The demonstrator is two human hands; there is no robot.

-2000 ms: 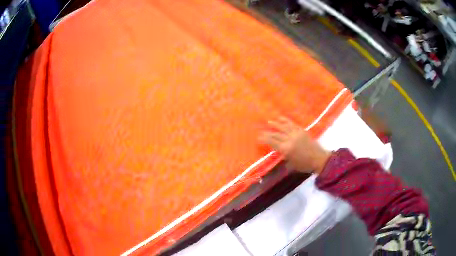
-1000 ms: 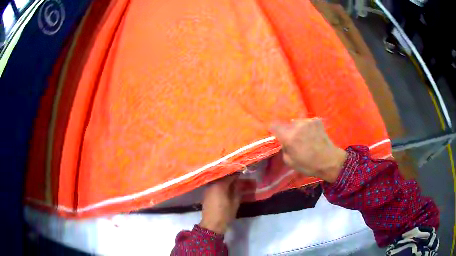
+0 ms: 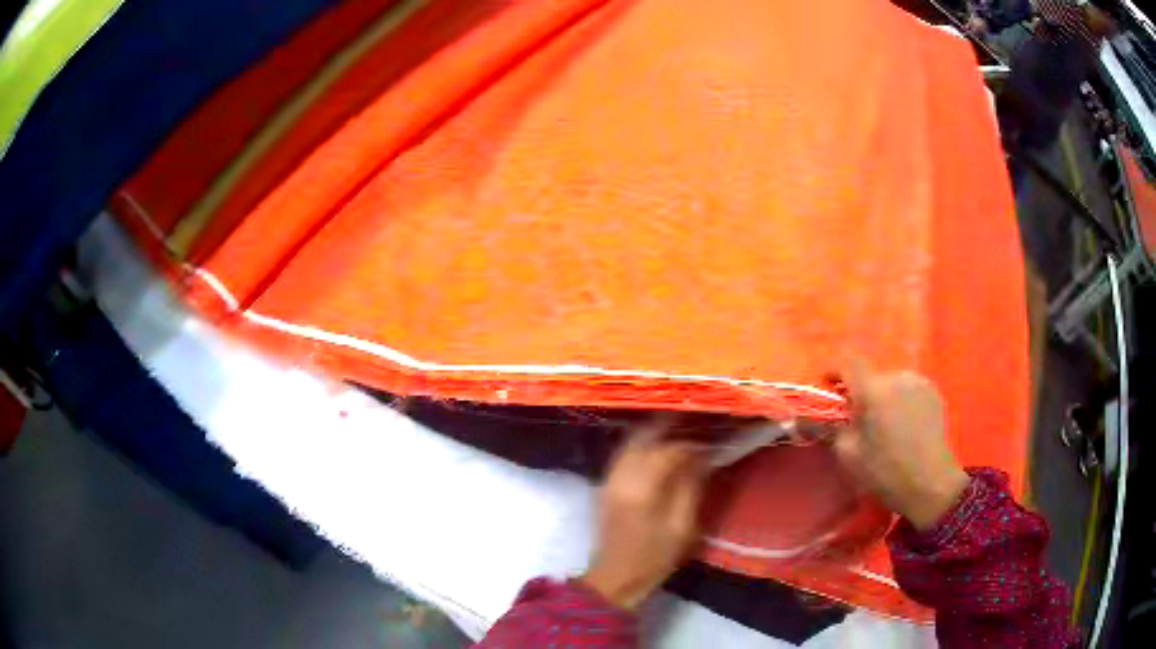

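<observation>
The orange cloth (image 3: 659,216) lies in layers over the table, with a white line along its frayed near edge. My right hand (image 3: 898,437) is closed on the top layer's edge at the right. My left hand (image 3: 649,514) is blurred, just below that edge, by a turned-back layer (image 3: 780,501) with a white line; whether it grips that layer I cannot tell. A dark layer (image 3: 507,437) shows beneath the orange edge. White cloth or sheet (image 3: 393,475) sticks out below it.
A dark-blue beam (image 3: 114,140) runs along the left, with a tan rod (image 3: 285,127) beside it on the cloth. A metal frame (image 3: 1084,298) stands on the grey floor at the right. A dark, unclear figure, possibly a person, is at the upper right.
The view has turned and the cloth edge now runs more level. My right hand stays on the edge. My left hand has come in since the first frame and moved nearer the right hand.
</observation>
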